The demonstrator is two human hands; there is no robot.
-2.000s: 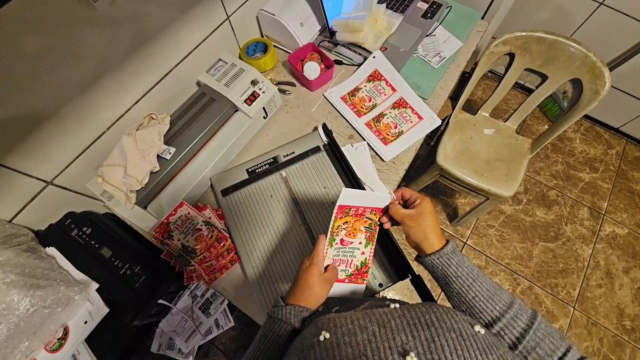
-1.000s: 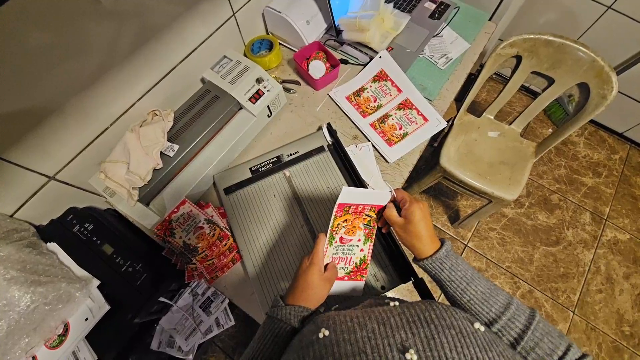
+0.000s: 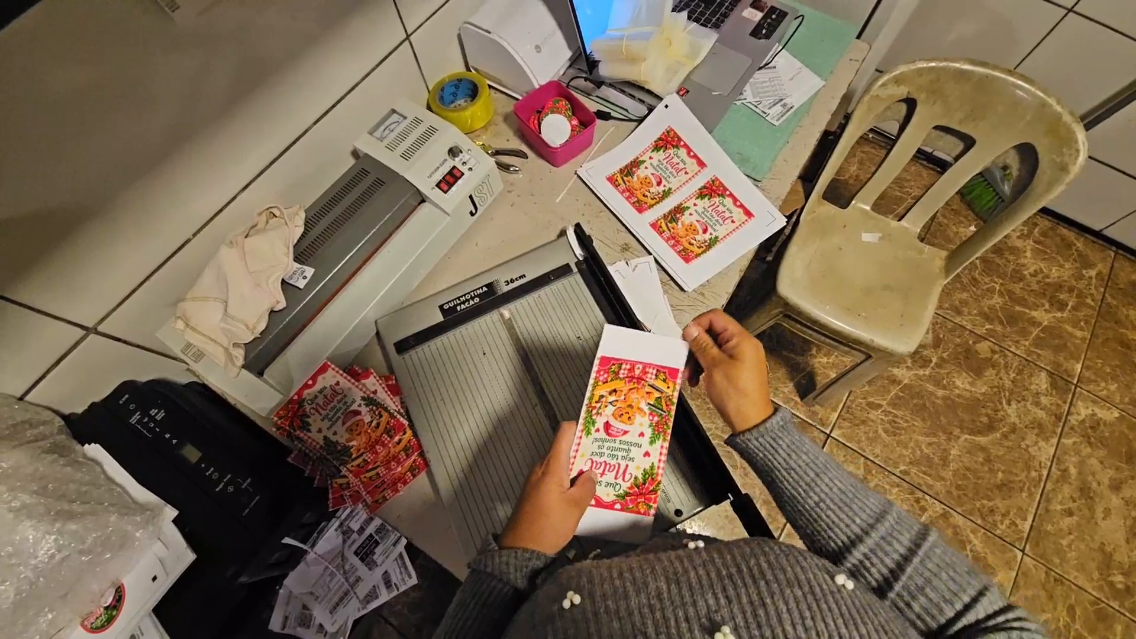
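Note:
My left hand (image 3: 552, 497) grips the lower left edge of a printed Christmas card strip (image 3: 628, 430) with white margins at its ends. The strip is held over the lined bed of a guillotine paper cutter (image 3: 461, 390). At the strip's upper right corner is my right hand (image 3: 729, 364), thumb and fingertips together at the edge; whether they pinch the paper is not clear. The cutter's dark blade arm (image 3: 652, 342) runs down its right side, partly behind the strip. White paper offcuts (image 3: 643, 288) lie beside the arm. Left of the cutter lies a pile of cut red cards (image 3: 355, 435).
Printed sheets (image 3: 683, 191) lie at the table's right edge, near a plastic chair (image 3: 874, 266). A laminator (image 3: 355, 240) with a cloth (image 3: 240, 284), yellow tape roll (image 3: 460, 100), pink box (image 3: 555, 124), pliers (image 3: 501, 157) and laptop (image 3: 710, 71) stand behind. A black printer (image 3: 186, 497) is at left.
My right hand has shifted slightly at the strip's upper right corner. My left hand keeps its hold on the strip.

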